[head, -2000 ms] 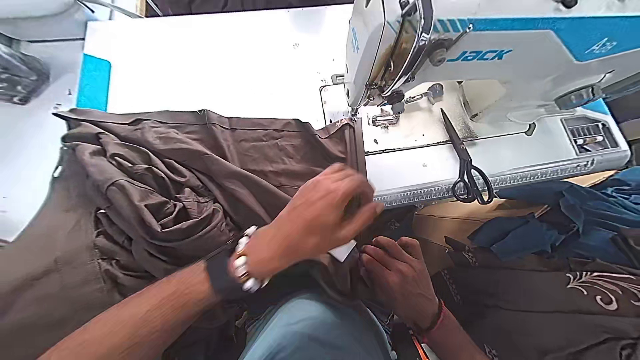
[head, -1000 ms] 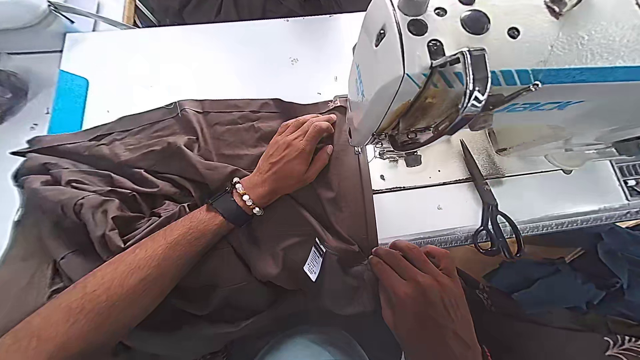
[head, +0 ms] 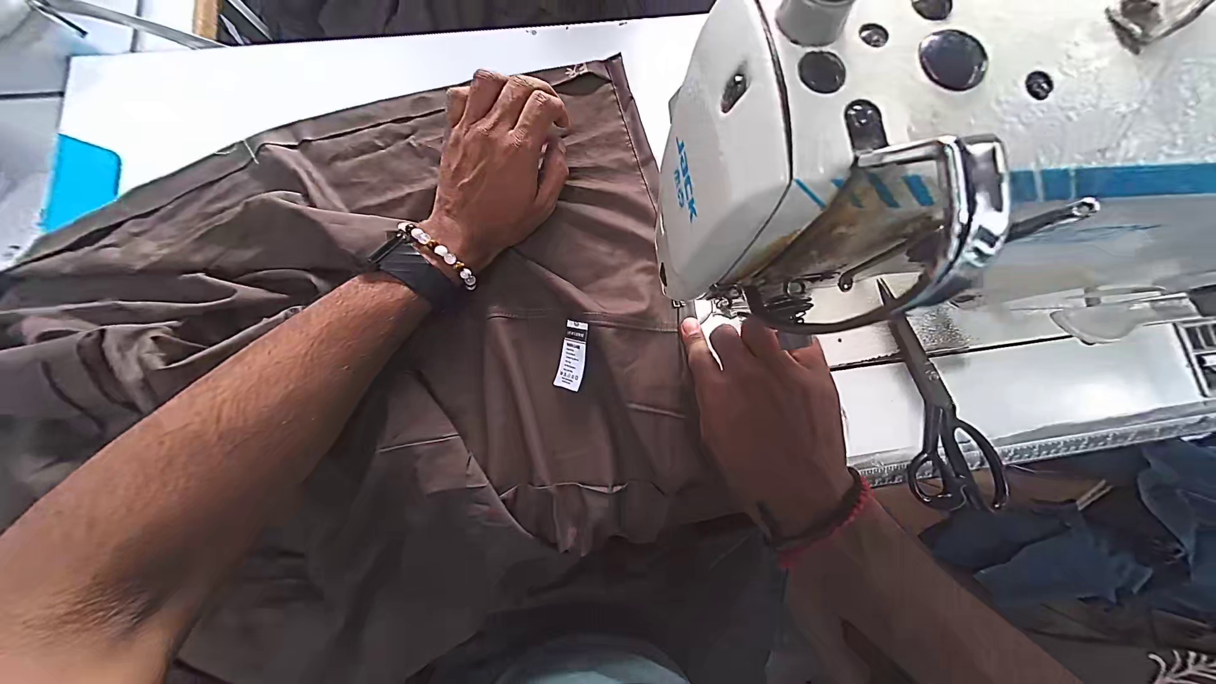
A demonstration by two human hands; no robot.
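Observation:
Brown fabric (head: 589, 247) with a stitched edge lies on the white sewing table, its right edge running beside the head of a Jack sewing machine (head: 731, 161). My left hand (head: 503, 161), fingers curled, rests on the cloth near its top edge; whether it pinches the cloth cannot be told. My right hand (head: 760, 408) is at the fabric's right edge, just below the needle area, its fingertips partly hidden by the machine head. A small white label (head: 571, 356) bearing writing lies on the fabric between my hands.
Black-handled scissors (head: 940, 408) lie on the machine bed at right, handles over the ruler-marked edge (head: 1083, 442). Dark blue cloth pieces (head: 1064, 560) lie below them. A blue patch (head: 84, 180) marks the table's left side.
My right hand has moved up along the fabric's edge to the needle area. The fabric's top corner now extends farther up past the machine head. The view has come closer.

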